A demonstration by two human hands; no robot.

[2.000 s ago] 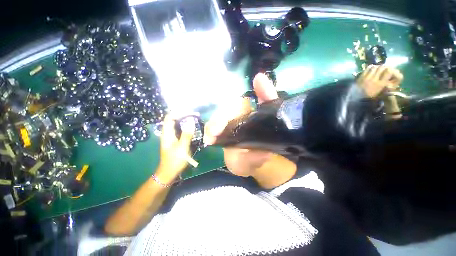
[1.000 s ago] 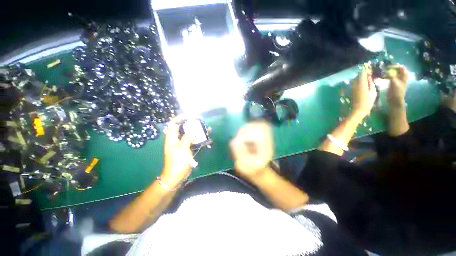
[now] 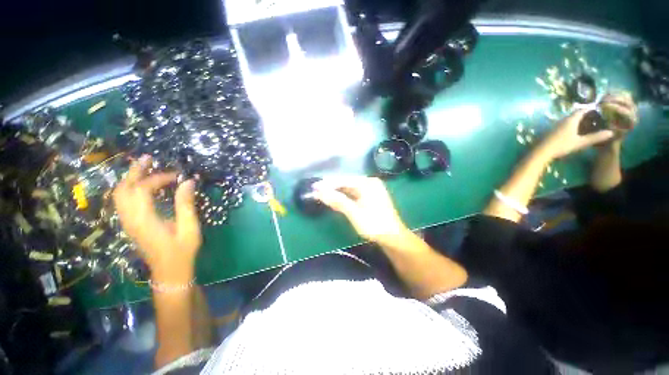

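Note:
My left hand [image 3: 160, 220] is raised at the left, fingers apart and empty, over the near edge of the heap of dark ring boards [image 3: 198, 95]. My right hand [image 3: 370, 210] pinches the right side of a black round housing [image 3: 306, 196] in front of the white machine; its fingertips hide part of it. Between the hands lies a small round silvery module [image 3: 262, 192] with a yellow tab [image 3: 277, 206]. A thin white line runs from near it to the mat's front edge.
The glaring white machine [image 3: 304, 102] stands top centre. Black housings [image 3: 430, 157] stand right of it. Tangled modules [image 3: 55, 212] with orange tabs lie far left. A neighbouring person's hands [image 3: 587, 132] work at the right, beside scattered pale bits [image 3: 561, 84].
The black driver no longer reaches over the bench. My left hand has let go of the unit and moved left. My right hand has moved to the housing. The module with the yellow tab now shows.

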